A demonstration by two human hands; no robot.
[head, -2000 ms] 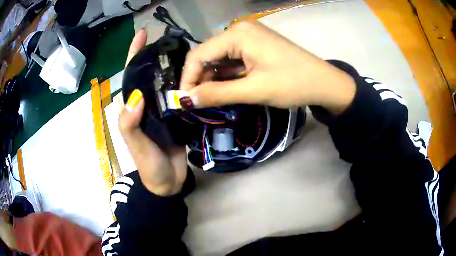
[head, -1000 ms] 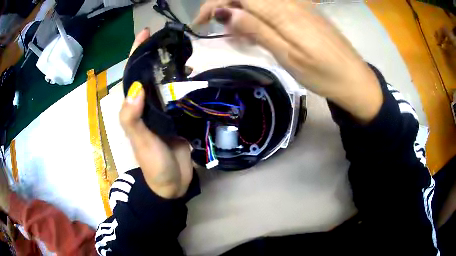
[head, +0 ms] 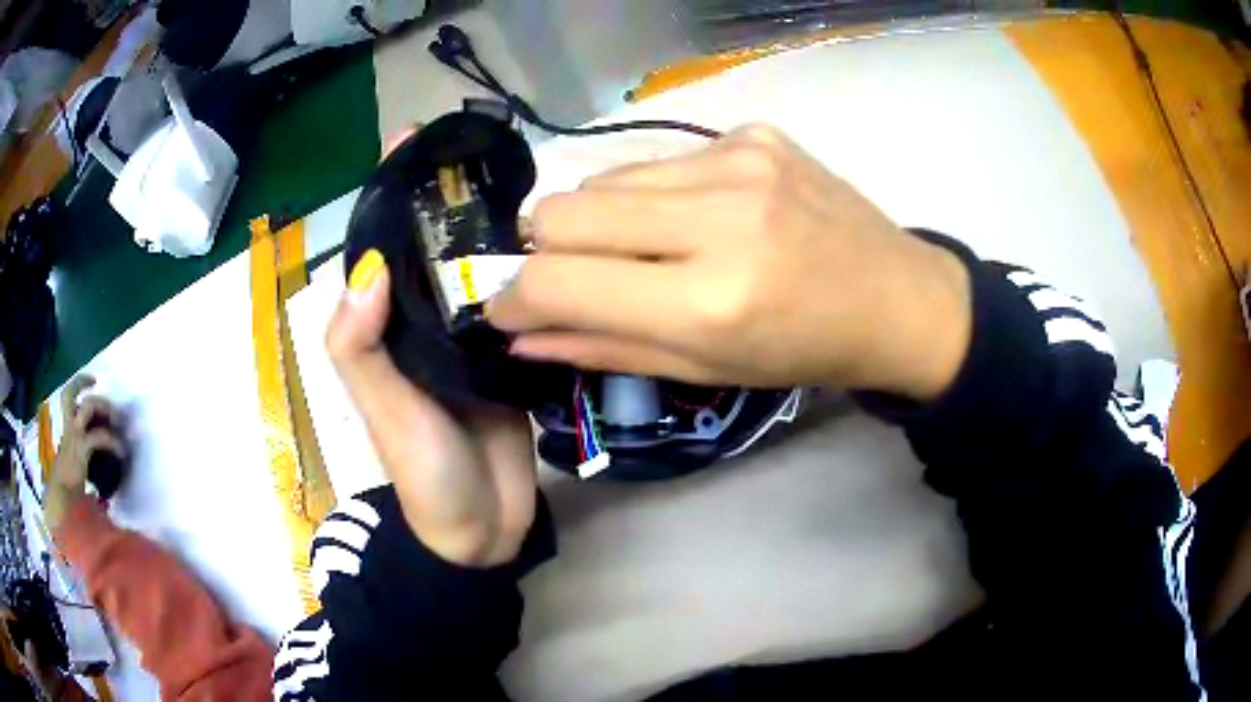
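My left hand (head: 425, 439) holds the black shell (head: 377, 206), tilted with its open side to the right. The circuit board (head: 453, 206) shows inside it. A white strip with a yellow mark (head: 473, 279) lies at the board's lower part. My right hand (head: 741, 261) is at the strip's right end, fingers bent together over the board's edge; its fingertips are partly hidden, so a grip cannot be told. Below lies the camera body (head: 755, 425), mostly covered by my right hand, with a silvery motor (head: 631, 401) and a loose white plug (head: 593, 466) on coloured wires.
A black tail cable (head: 473, 62) runs behind the shell. A white unit with antennas (head: 173, 185) stands on green matting (head: 316, 151) at upper left. Yellow tape (head: 275, 384) crosses the surface on the left. Another person's hand (head: 82, 439) and orange-red sleeve are at lower left.
My right hand has come down from the tail cable to the shell's board and white strip, covering much of the body. The other person's hand has come into view at left.
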